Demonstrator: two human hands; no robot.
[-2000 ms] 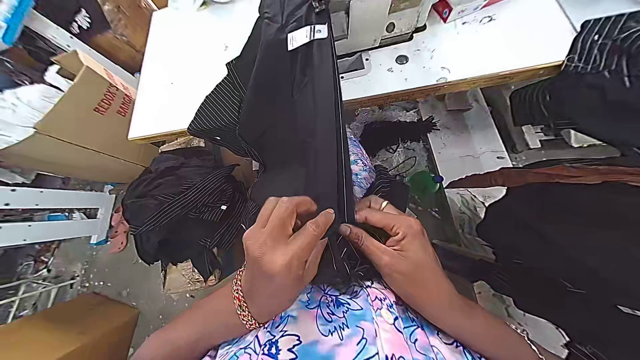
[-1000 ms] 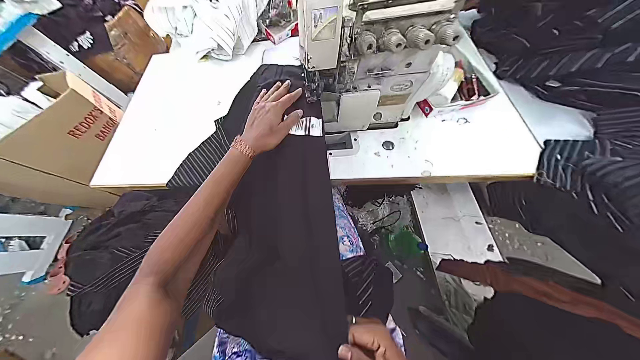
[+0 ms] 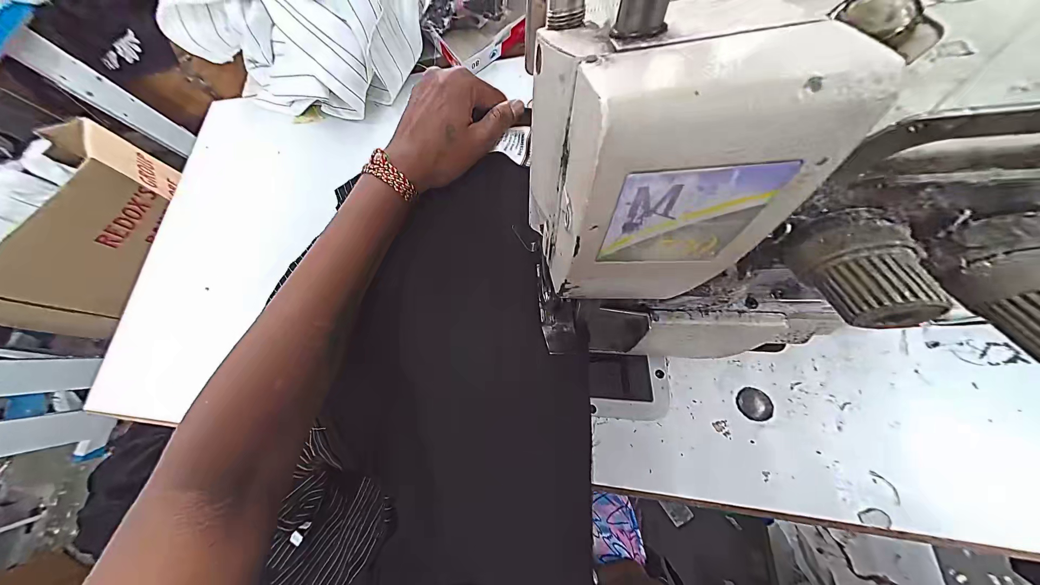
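My left hand point(image 3: 451, 122), a braided bracelet at its wrist, grips the far end of a black garment piece point(image 3: 471, 349) beside a white label point(image 3: 514, 145). The cloth runs from there toward me over the table's front edge. Its right edge lies at the presser foot point(image 3: 561, 329) of an overlock sewing machine point(image 3: 691, 162). Pinstriped black cloth point(image 3: 333, 520) shows under and left of the piece. Only a sliver of skin, apparently my right hand point(image 3: 621, 573), shows at the bottom edge by the cloth; its fingers are hidden.
The white sewing table point(image 3: 219, 236) reaches both sides of the machine. White striped cloth point(image 3: 317, 49) lies at its back, near a red and white box point(image 3: 487, 53). A cardboard box point(image 3: 73, 252) and a white metal frame point(image 3: 49, 398) stand at the left. Tension knobs point(image 3: 869, 268) jut out at the right.
Both hands were together at the cloth's near part two seconds ago; the cloth then went onto the table beside the machine. My left hand, flat on it one second ago, now grips its far end. The view is closer.
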